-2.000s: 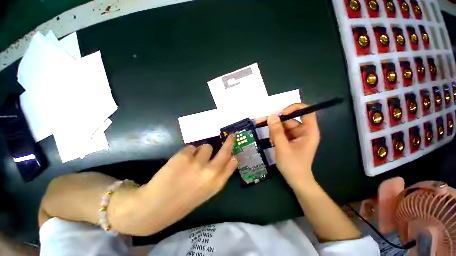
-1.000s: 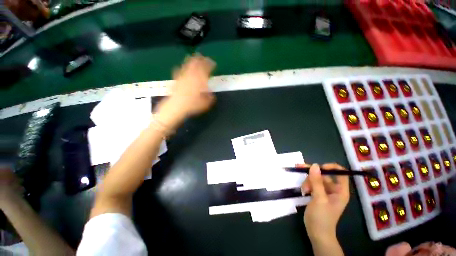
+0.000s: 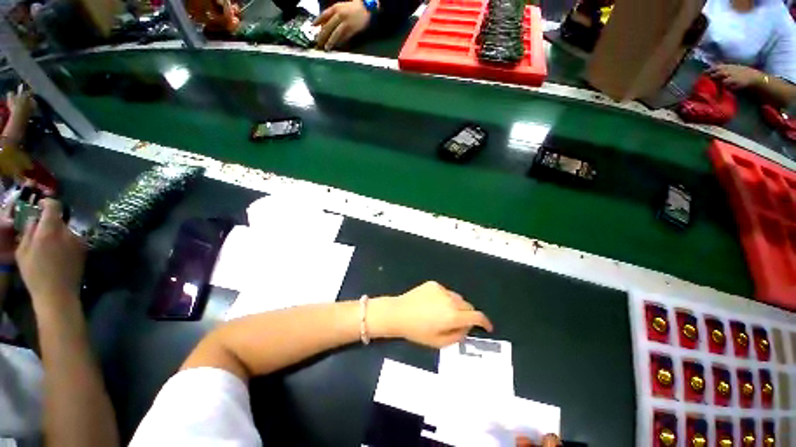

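Observation:
White backing sheets (image 3: 476, 384) lie in a cross shape at the bottom centre, with a grey-marked patch on top and dark strips at lower left. My left hand (image 3: 432, 314) is at the sheets' top edge, fingers bent; nothing shows in it, but its underside is hidden. My right hand (image 3: 537, 439) is cut off by the bottom edge; only blurred fingertips show, with a short dark piece of the tweezers (image 3: 572, 443) beside them. Phone units (image 3: 463, 141) lie apart on the green belt.
A white component tray (image 3: 641, 375) is at lower right, red trays (image 3: 768, 214) at right and top. Spare white sheets (image 3: 288, 262), a dark smartphone (image 3: 188, 271) and a wrapped bundle (image 3: 144, 205) lie left. A neighbour's hand (image 3: 51, 253) holds a unit; other people are beyond the belt.
The phone unit left my hands after the first frame. My left hand has come back from the belt edge to the sheets. The view has tilted up, leaving my right hand mostly out of frame.

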